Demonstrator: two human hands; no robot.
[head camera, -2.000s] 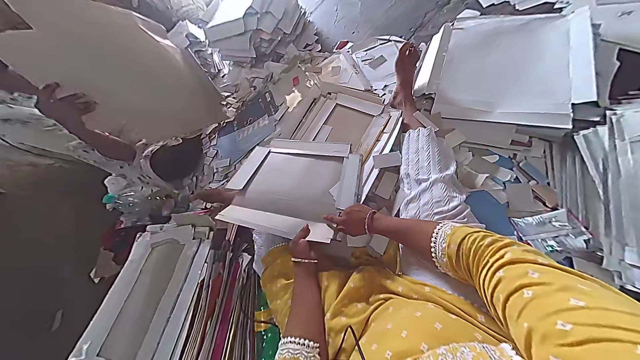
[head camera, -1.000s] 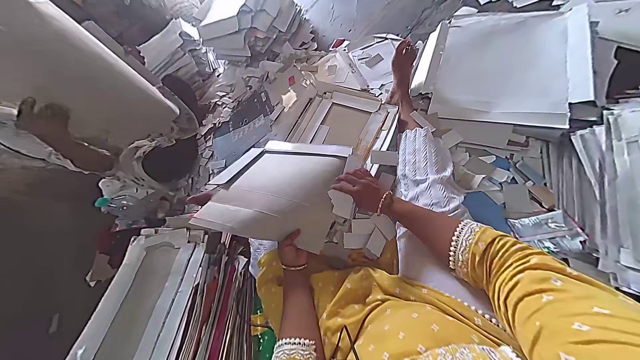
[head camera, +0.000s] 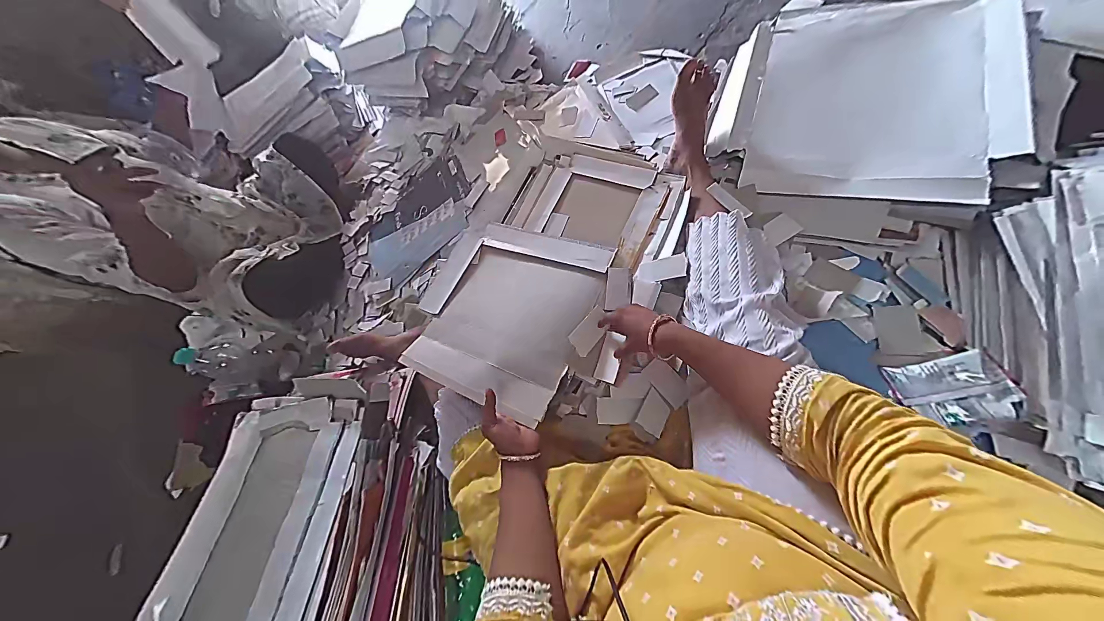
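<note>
A grey cardboard sheet with white folded borders (head camera: 509, 315) lies tilted over my lap, its right border hidden or not folded in. My left hand (head camera: 511, 431) grips its near edge, thumb on top and fingers beneath. To the right of the sheet, my right hand (head camera: 634, 332) has its fingertips on small white card pieces (head camera: 586, 332); whether it pinches one is unclear. Just beyond the sheet lies another bordered cardboard panel (head camera: 595, 207), on a stack. More loose card pieces (head camera: 651, 397) are scattered beside my right wrist.
Bordered boards (head camera: 871, 95) are stacked at the upper right, and a row of upright sheets (head camera: 1018, 302) stands below them. At the lower left, more boards (head camera: 250, 517) lean beside upright coloured sheets. A person in patterned clothing (head camera: 155, 207) is at the left. Card scraps cover the floor.
The sheet's near border, folded down at first and not visible one second ago, shows again on top. My right hand has moved slightly down from its place a second ago. The person at the left has shifted.
</note>
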